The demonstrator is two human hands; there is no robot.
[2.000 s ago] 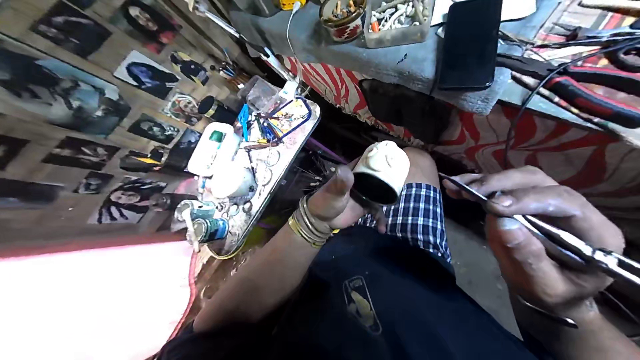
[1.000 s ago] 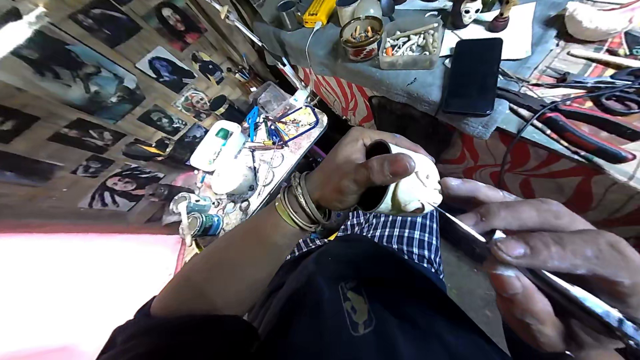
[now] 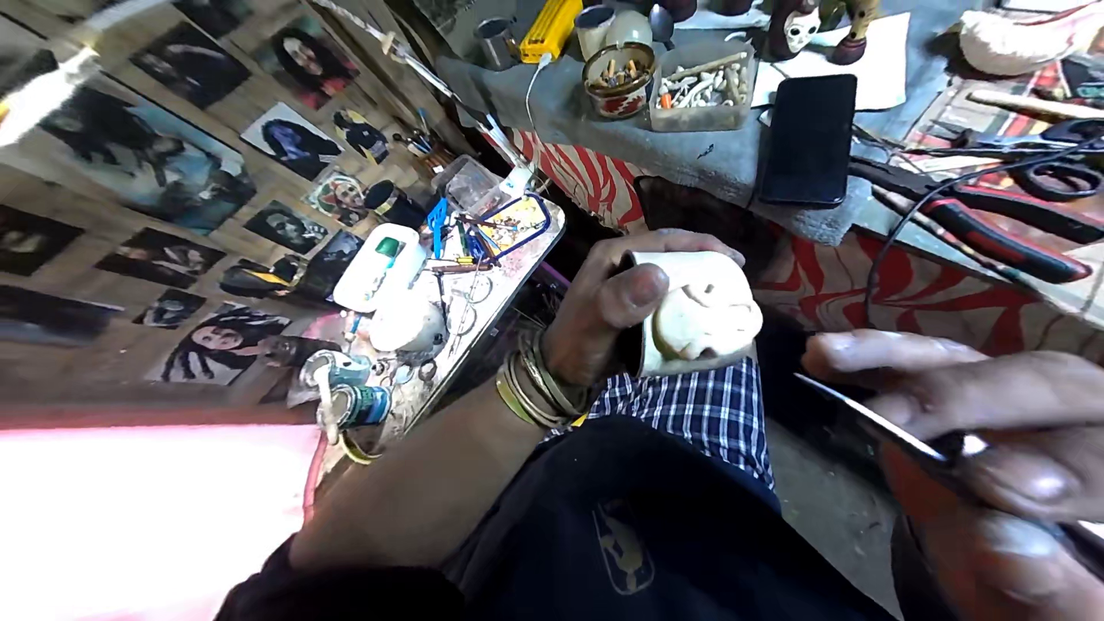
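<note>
My left hand [image 3: 612, 302] holds a cream-coloured, hollow cylindrical piece [image 3: 700, 315] with a raised carved form on its side. My thumb lies over its open rim, which faces left. To the right, my right hand [image 3: 975, 431] grips a slim tool with a thin pointed metal blade [image 3: 867, 416]. The blade's tip is apart from the carved piece, a short way below and to the right of it. The tool's handle is mostly hidden by my fingers.
A grey-covered bench holds a black phone [image 3: 808, 140], a plastic box of small pale pieces [image 3: 703, 86], a tin of cigarette butts [image 3: 618, 79] and red-handled pliers [image 3: 1005, 237]. On the left, a small table [image 3: 509, 285] carries pens, eyeglasses and jars. Pictures cover the wall.
The blade, at the carved piece one second ago, is now away from it, and my right hand has moved back. The piece was lower with its opening downward two seconds ago; now it lies sideways.
</note>
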